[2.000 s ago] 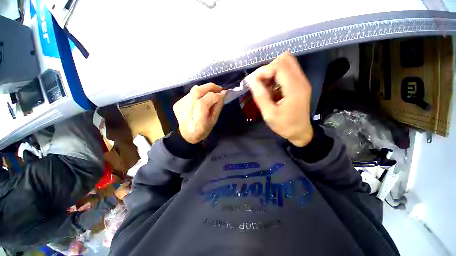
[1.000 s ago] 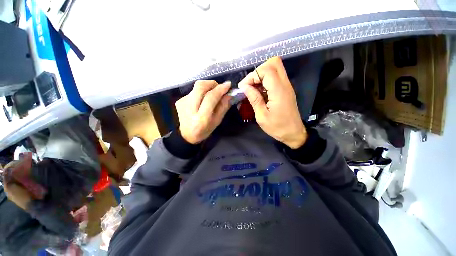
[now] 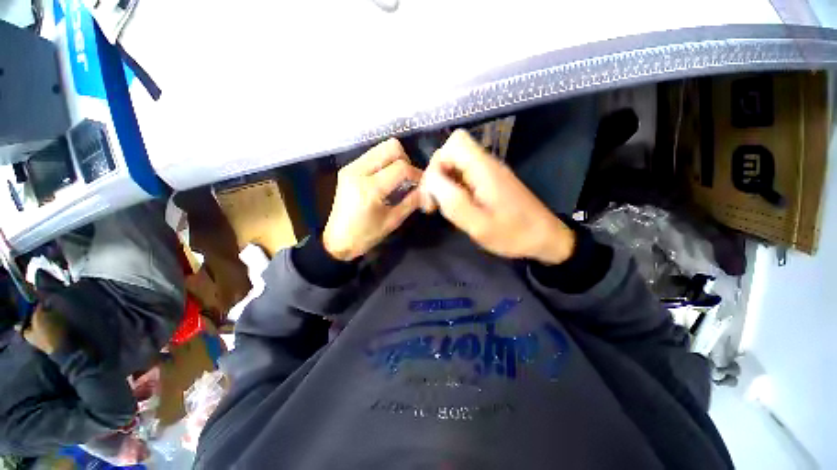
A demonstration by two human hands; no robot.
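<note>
A small white piece (image 3: 401, 191) shows only as a pale bit between my fingertips, above my lap and just below the table's front edge. My left hand (image 3: 374, 200) has its fingers curled and closed on it. My right hand (image 3: 486, 197) is against my left fingertips, with thumb and finger pinched together at the piece; it is a little blurred. Most of the piece is hidden by the fingers, and I cannot make out any thread.
The white table (image 3: 275, 83) has a printed ruler along its front edge. A dark strip (image 3: 139, 75) lies at its left. A person (image 3: 64, 358) sits at lower left. A carton (image 3: 766, 165) and plastic bags (image 3: 652, 240) are below at right.
My right hand was apart from the left, then came in and now meets its fingertips slightly lower. The white piece is now mostly covered. The person at left has shifted.
</note>
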